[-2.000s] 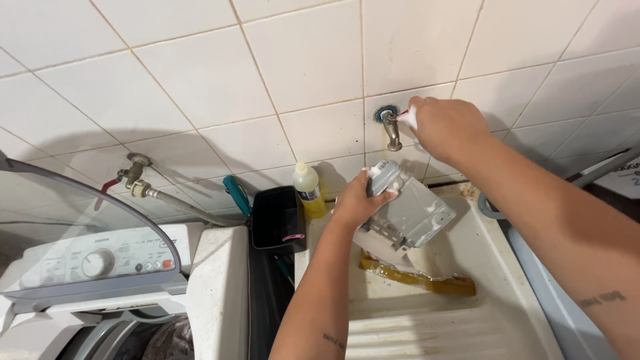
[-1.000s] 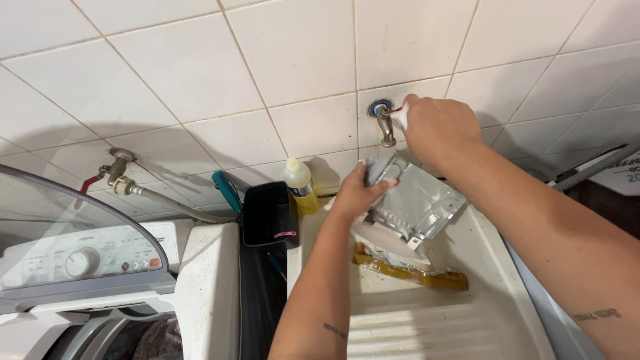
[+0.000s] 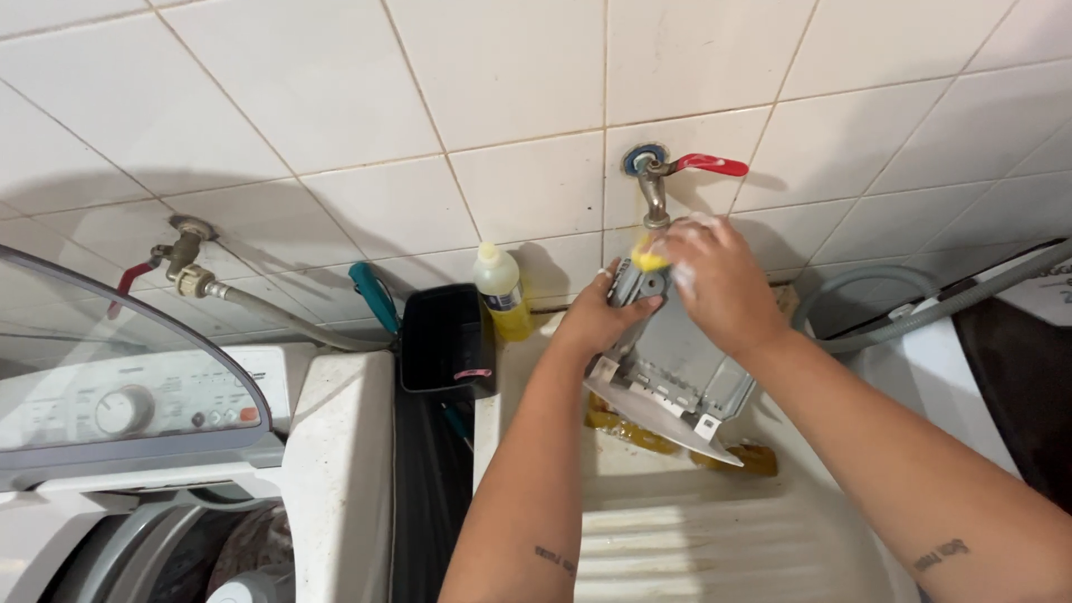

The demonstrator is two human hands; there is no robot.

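My left hand [image 3: 605, 316] grips the left side of a grey plastic drawer-like part [image 3: 682, 347], which is tilted over the laundry sink [image 3: 636, 511]. Held in my right hand [image 3: 708, 272], with suds on its fingers, is a yellow sponge [image 3: 649, 255] that touches the upper end of the part. Right above the sponge is the spout of a metal wall tap [image 3: 655, 199] with a red lever [image 3: 712, 164]. Below the part, amber-coloured pieces [image 3: 641, 435] lie in the sink; what they are I cannot tell.
A bottle of yellow liquid [image 3: 505, 297] and a black plastic bin [image 3: 444, 339] stand left of the sink, with a teal-handled tool [image 3: 375, 295] beside the bin. Further left is a top-load washing machine [image 3: 339, 435], its lid raised. Grey hoses [image 3: 921, 314] run at the right.
My right hand has left the tap lever and come down to the part, with the yellow sponge now visible in it. Less foam shows on the part than two seconds ago.
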